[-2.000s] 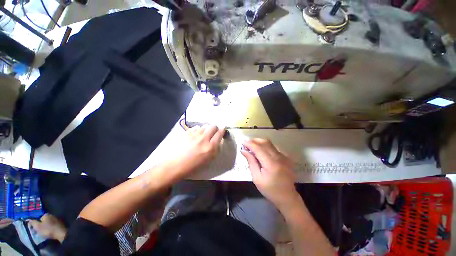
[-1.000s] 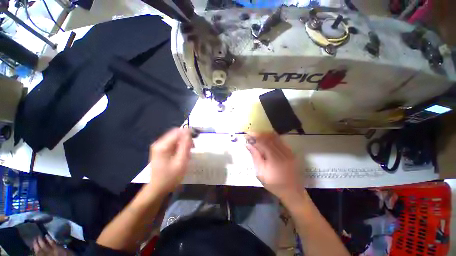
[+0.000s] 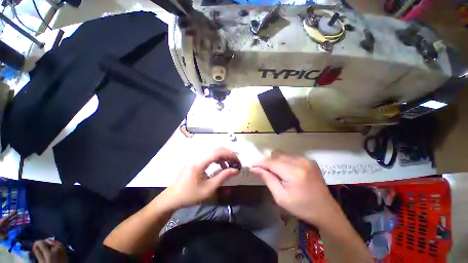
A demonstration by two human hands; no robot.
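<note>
My left hand (image 3: pixel 202 180) is over the front of the white table (image 3: pixel 154 172), thumb and fingers pinching a small dark round part (image 3: pixel 233 164); it looks like metal, possibly a bobbin part. My right hand (image 3: pixel 295 180) is just right of it, thumb and fingertips together; whether something tiny is between them cannot be told. A small pale metal piece (image 3: pixel 232 137) lies on the table near the bed's front edge. The needle area (image 3: pixel 219 105) of the sewing machine (image 3: pixel 287 59) has no cloth under it.
Black garment panels (image 3: pixel 128 118) spread over the table at left. A small black cloth piece (image 3: pixel 277 110) lies under the machine arm. Black scissors (image 3: pixel 381 149) lie at right. A red basket (image 3: pixel 421 221) is below right. Another person's hand (image 3: pixel 49 251) shows at lower left.
My left hand has moved from beside the panels to the right and nearer me, with the dark part. My right hand has moved slightly nearer me. Both hands are now close together.
</note>
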